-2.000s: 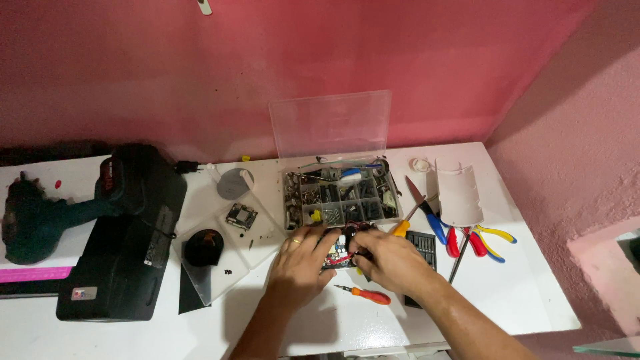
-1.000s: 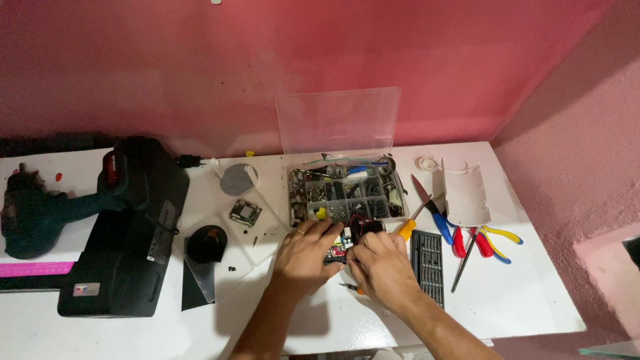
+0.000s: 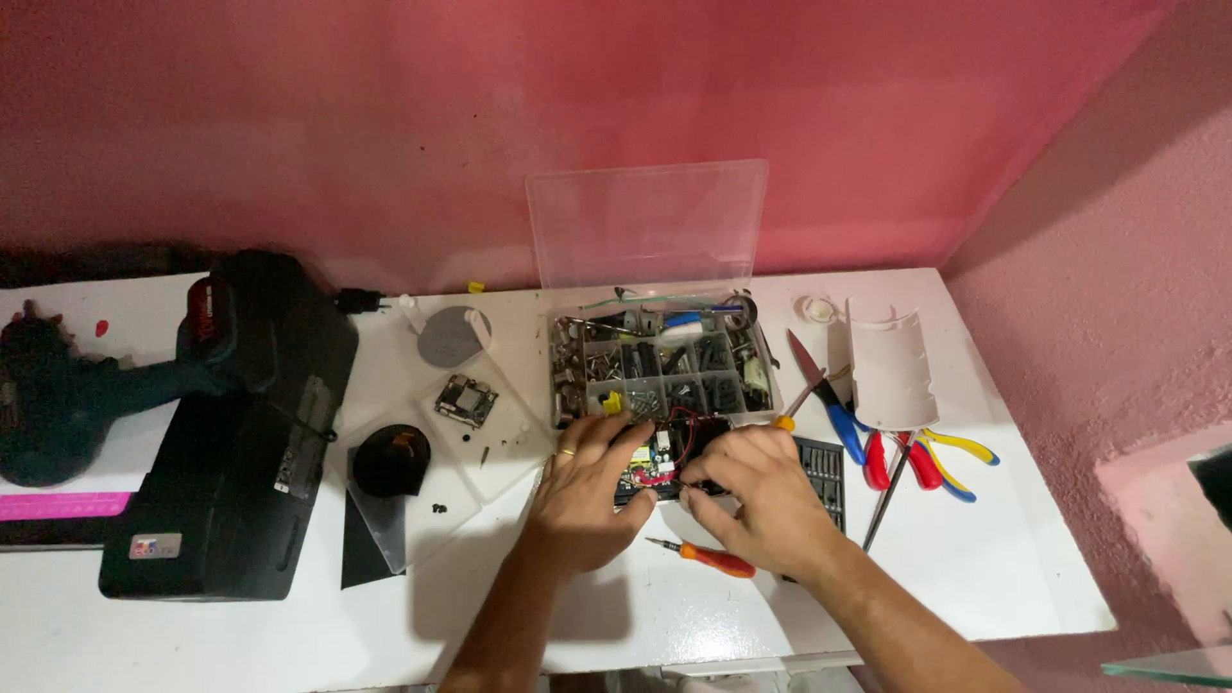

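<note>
A small circuit board point(image 3: 647, 460) with red wires lies between my two hands, in or on a black housing point(image 3: 710, 438). My left hand point(image 3: 587, 481) rests over the board's left side, its thumb at the near edge. The fingers of my right hand point(image 3: 760, 491) are at the right side of the housing; whether they pinch something is hidden. An orange-handled screwdriver point(image 3: 717, 560) lies on the table just below my right hand. Another screwdriver with a yellow-orange handle point(image 3: 784, 422) lies beyond it, beside a black bit holder point(image 3: 823, 476).
Behind my hands stands an open compartment box point(image 3: 664, 385) of screws and small parts. Red and blue-yellow pliers point(image 3: 948, 462), a knife point(image 3: 808, 361) and a white curved cover point(image 3: 890, 371) are at right. A small circuit module point(image 3: 466, 400), a cordless drill point(image 3: 106, 380) and a black case point(image 3: 241, 481) are at left.
My right hand has shifted slightly around the black housing, and the orange screwdriver beneath it shows more than one second ago. My left hand stays by the board.
</note>
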